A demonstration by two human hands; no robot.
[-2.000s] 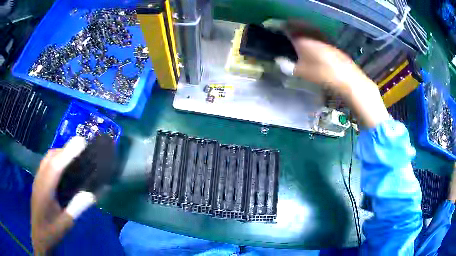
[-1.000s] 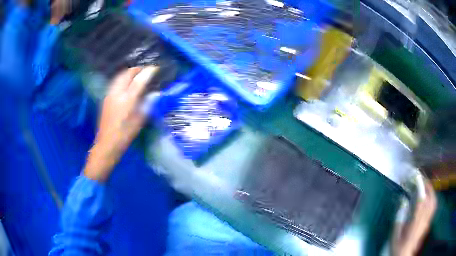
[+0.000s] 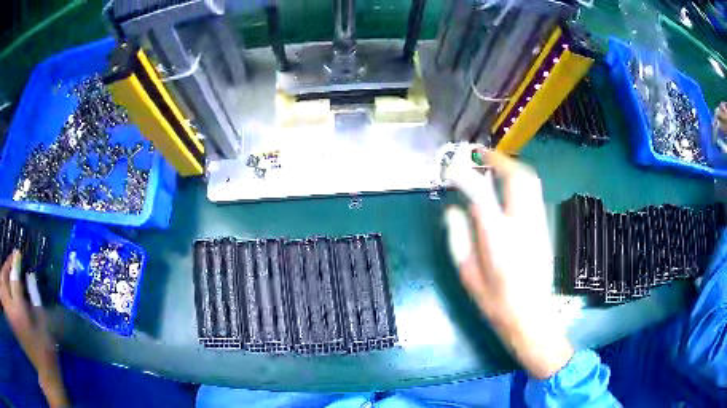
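Black plastic housings (image 3: 295, 295) lie side by side in a row on the green mat in front of me. My right hand (image 3: 514, 259) is above the mat right of them, fingers apart, nothing seen in it. Its fingertips reach the pale button box; a bit of the green button (image 3: 477, 157) shows, contact unclear. The cream-yellow fixture (image 3: 303, 110) sits on the metal plate (image 3: 319, 171) under a grey machine block (image 3: 347, 76); any housing inside is mostly hidden. My left hand (image 3: 28, 319) is at the far left edge, its fingertips by black housings (image 3: 24, 239); its grip is unclear.
A large blue tray (image 3: 159, 195) and a small blue bin (image 3: 70, 271) of metal parts stand left. Yellow light-curtain bars (image 3: 163, 115) flank the machine. More housings (image 3: 638, 247) stand right, below another blue tray (image 3: 638, 143). Another person's sleeve (image 3: 709, 311) shows at right.
The view has swung back to the machine. The black housing seen in the fixture is now mostly covered by the machine block. My right hand is at the button box; my left hand is at the far left.
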